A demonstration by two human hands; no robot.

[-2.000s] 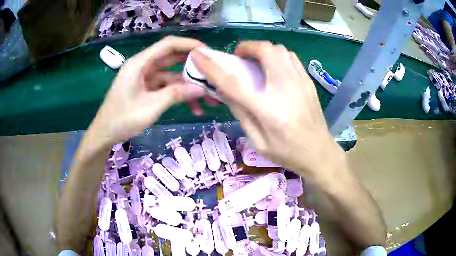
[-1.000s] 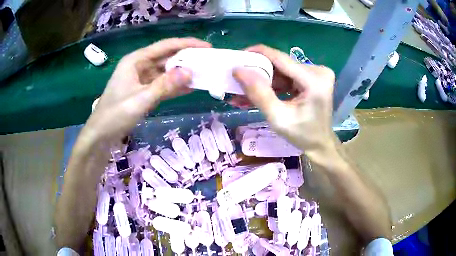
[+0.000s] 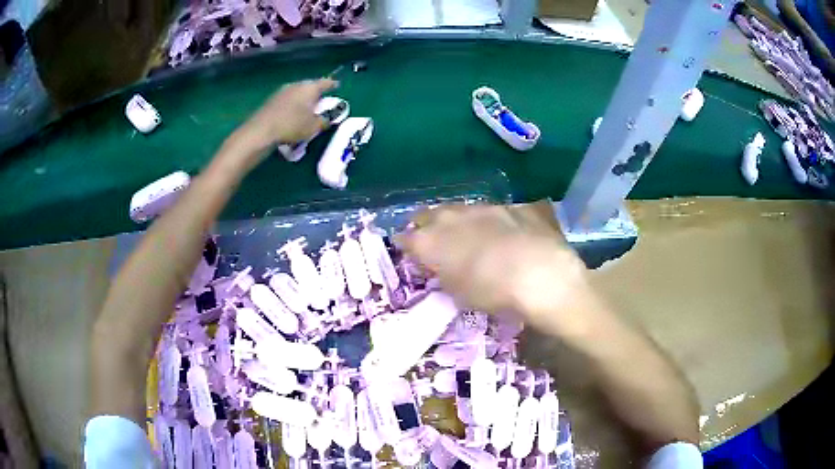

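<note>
My left hand (image 3: 291,117) is over the belt, on top of a pale part-built unit (image 3: 333,111) that shows at both sides of the fingers; its grip is unclear. An open housing (image 3: 346,152) with blue inside lies just right of it. Another open housing (image 3: 506,119), green and blue inside, lies farther right. A closed-looking pale unit (image 3: 159,196) lies beside my left forearm. My right hand (image 3: 481,252) is blurred over the upper right of the pile of pink mouldings (image 3: 270,309). Its fingertips and anything in them cannot be made out.
The green belt (image 3: 421,110) crosses the view. A grey metal post (image 3: 632,128) stands right of my right hand. A small white unit (image 3: 143,114) lies far left on the belt, others lie right of the post. More pink parts (image 3: 265,26) lie across the belt.
The pale unit is no longer between both hands. My left hand has moved onto a unit on the belt; my right hand has come down over the pile. Belt items appear farther left.
</note>
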